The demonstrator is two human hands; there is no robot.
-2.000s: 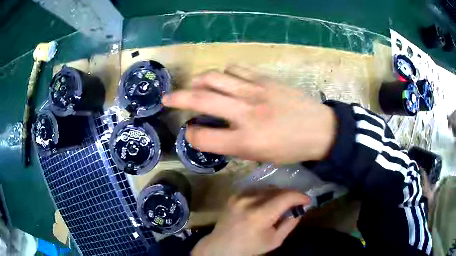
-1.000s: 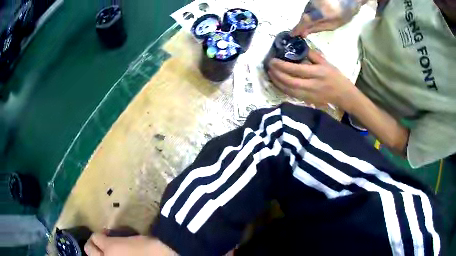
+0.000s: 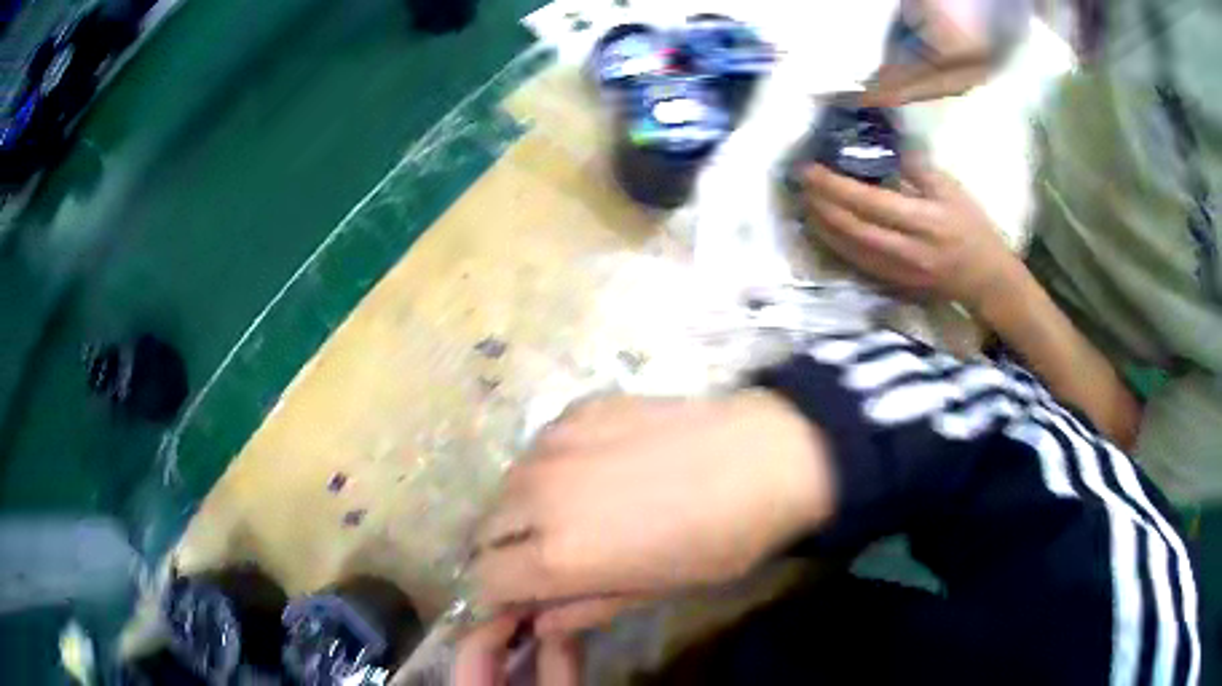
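Observation:
My right hand point(image 3: 657, 503) is blurred over the lower middle of the tan board point(image 3: 402, 349), fingers towards the lower left; whether it holds anything is hidden. Fingertips that look like my left hand point(image 3: 556, 659) show at the bottom edge, close under the right hand, with a dark spot between them that I cannot make out. One black cylindrical unit point(image 3: 204, 627) lies at the lower left, with a second black unit point(image 3: 332, 633) beside it. Both are blurred and cut off low in the frame.
Small black pads point(image 3: 338, 481) lie loose on the board. Three lit units point(image 3: 677, 114) stand together at the top. At right, another person's hands point(image 3: 911, 228) hold a black unit point(image 3: 860, 145). Another unit point(image 3: 141, 378) stands on the green surface point(image 3: 174, 228) at left.
The view swung right from the cluster of units and the black grid sheet, then slightly back left. My right hand has moved up and right over the board since a second ago.

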